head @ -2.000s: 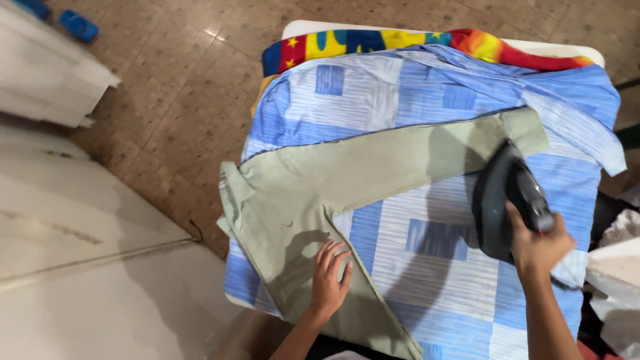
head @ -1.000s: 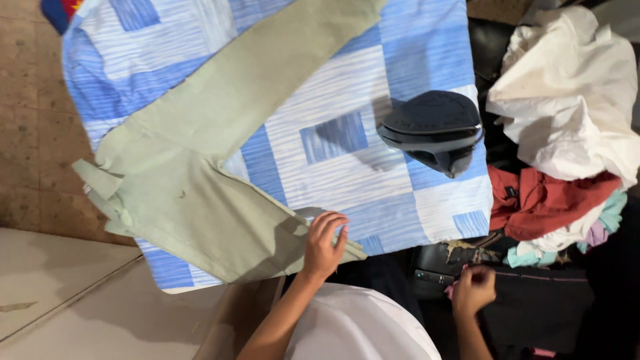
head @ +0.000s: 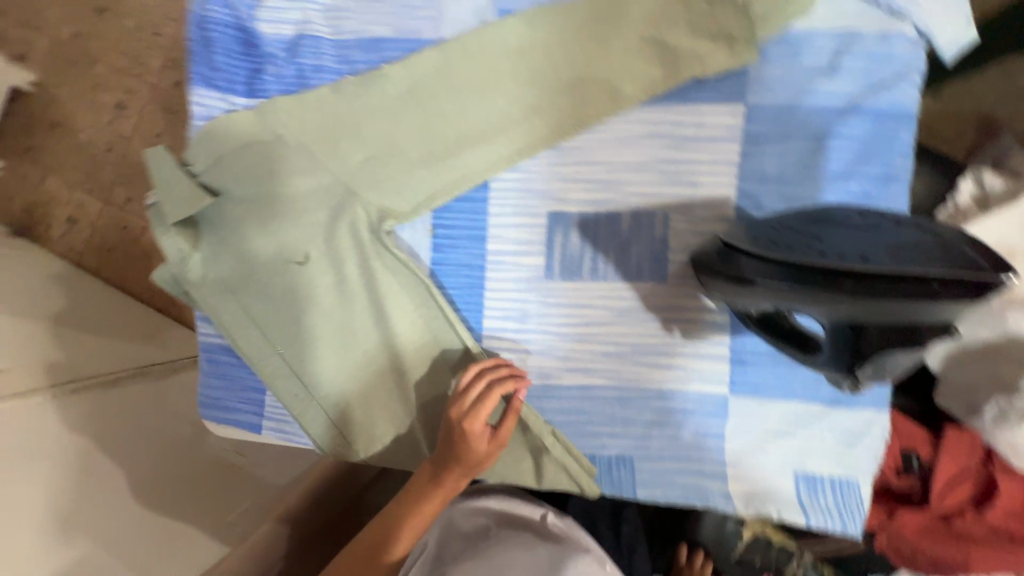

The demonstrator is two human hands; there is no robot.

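Pale green trousers (head: 320, 240) lie spread on the blue-and-white patterned cloth (head: 608, 320), with one leg running to the upper right and the other toward the near edge. My left hand (head: 484, 416) rests on the near leg, its thumb and bent fingers closed at the leg's inner edge. To the right, a dark clothes iron (head: 852, 296) stands on its heel on the cloth, with neither hand on it. Only the fingertips of my right hand (head: 692, 560) show at the bottom edge of the view, below the cloth; whether they hold anything is hidden.
At the lower right are red fabric (head: 952, 488) and white fabric (head: 984, 376), beside the covered surface. A pale panel (head: 96, 448) stands at the lower left, with brown flooring (head: 88, 144) above it. Another blue garment part (head: 944, 24) lies at the upper right.
Two seconds ago my right hand held the iron over the cloth; it has let go, and the iron stands by itself. My left hand has moved along the near leg toward its end.
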